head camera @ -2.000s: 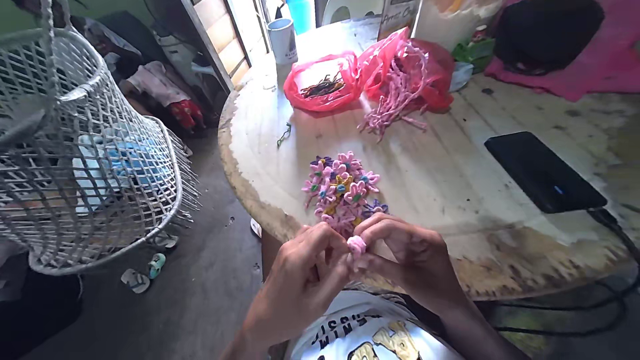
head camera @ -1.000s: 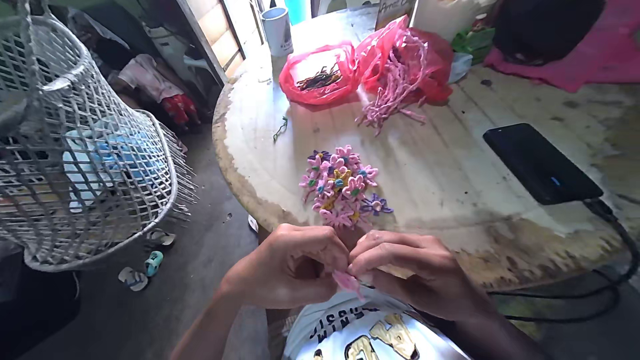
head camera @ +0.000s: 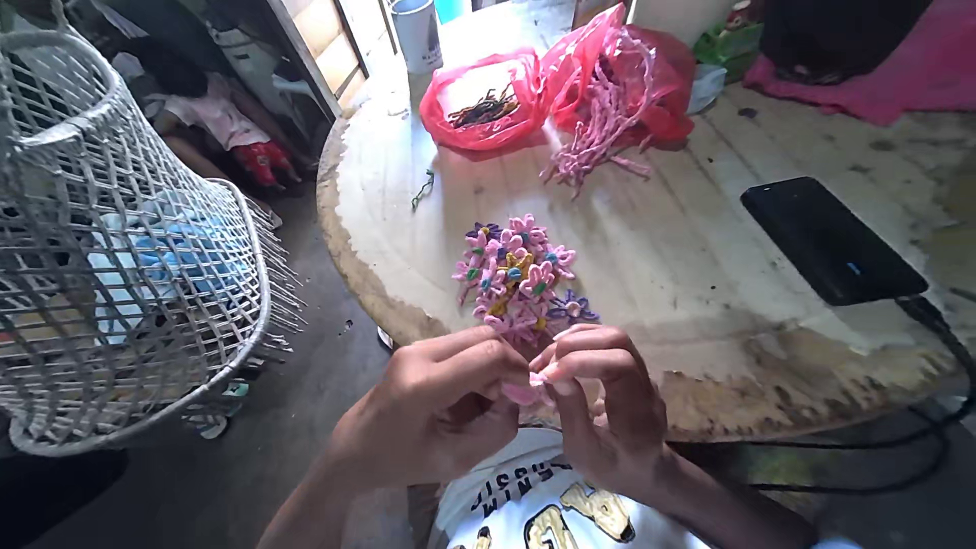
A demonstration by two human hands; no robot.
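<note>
Between my two hands, just off the near edge of the wooden table [head camera: 656,259], is a small pink fuzzy piece [head camera: 526,393], like pipe cleaner. My left hand [head camera: 450,404] grips it from the left, fingers curled. My right hand [head camera: 606,389] pinches its upper right part between thumb and fingertips. Right beyond my fingers lies a pile of small looped flowers [head camera: 515,278], mostly pink, with some purple and yellow and with green, blue or yellow centres. Farther back, pink fuzzy strands [head camera: 602,114] spill from a red plastic bag [head camera: 663,84].
Another red plastic bag [head camera: 480,141] holds dark and orange strands [head camera: 484,108]. A green twisted piece [head camera: 423,189] and a mug [head camera: 417,34] are on the left side. A black phone [head camera: 835,240] with a cable lies right. A hanging woven chair [head camera: 130,252] is left; a person [head camera: 221,114] is behind it.
Both hands keep hold of the pink piece while the fingers shift around it. It showed as a rounded bundle two seconds ago and hung lower, below the fingers, one second ago.
</note>
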